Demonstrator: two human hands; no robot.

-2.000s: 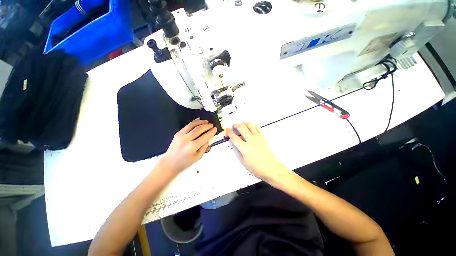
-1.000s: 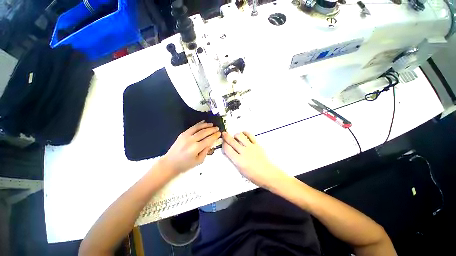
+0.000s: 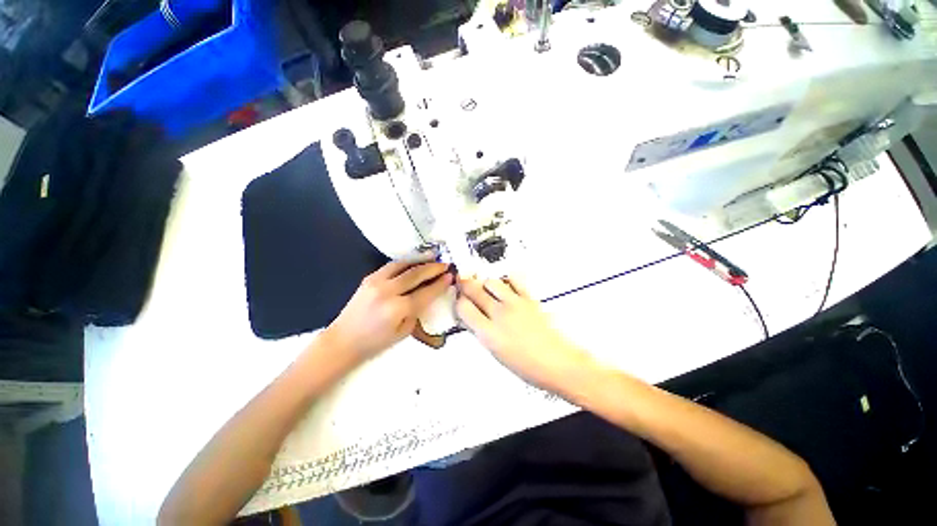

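Observation:
A black fabric panel (image 3: 303,247) lies flat on the table, its right end running under the head of the white sewing machine (image 3: 575,144). My left hand (image 3: 390,303) rests on the panel's near right edge, fingertips close to the needle area (image 3: 440,257). My right hand (image 3: 509,324) is just right of it, fingertips nearly touching the left ones, pinching at the panel's edge. A thin dark strip (image 3: 616,283) runs from the right to my right fingertips. A small brown piece (image 3: 429,337) shows below my fingers. The fingertips hide the stitched edge.
Red-handled snips (image 3: 709,257) lie right of the needle beside a dark cable (image 3: 755,300). A stack of black panels (image 3: 87,216) stands at the table's left end, with a blue crate (image 3: 185,67) behind. A bin (image 3: 378,498) is below the front edge. Dark pieces lie at lower right.
The view has shifted and tilted slightly. The panel's edge by the needle has drawn in under my fingers, and more of the brown piece shows. Both hands stay close together at the needle.

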